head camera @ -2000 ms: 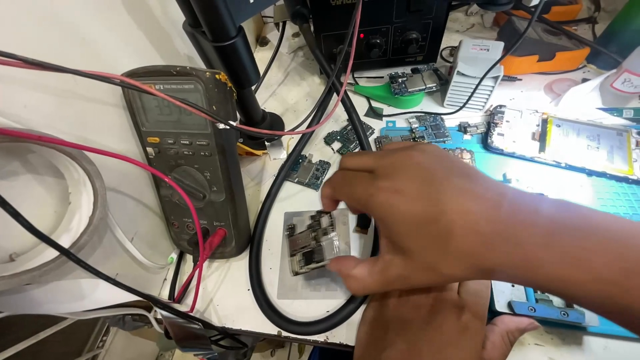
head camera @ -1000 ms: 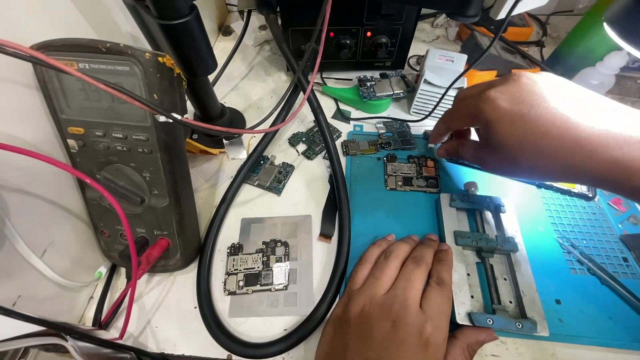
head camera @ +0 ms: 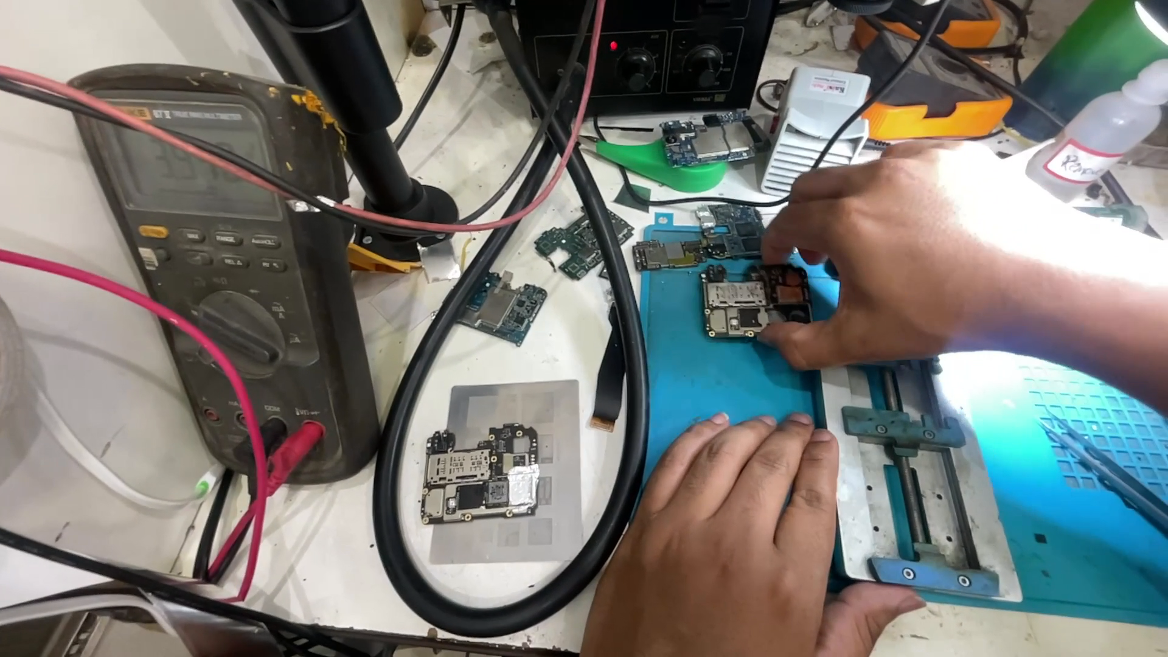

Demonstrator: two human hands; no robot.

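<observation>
My right hand reaches over the blue silicone mat, thumb and fingers at opposite edges of a phone logic board. My left hand lies palm down on the mat's near edge, fingers apart, beside a metal board-holder clamp. Another phone logic board rests on a grey stencil plate, inside a loop of thick black cable. Behind the gripped board sit smaller circuit boards.
A digital multimeter with probe leads stands left. Further circuit boards lie mid-table, near a flex cable. Behind are a black station with knobs, a green tool and a plastic bottle. Tweezers lie right.
Two seconds ago my right hand was at the board on the stencil plate. One second ago it was at the back right of the mat; now it is at the board on the mat.
</observation>
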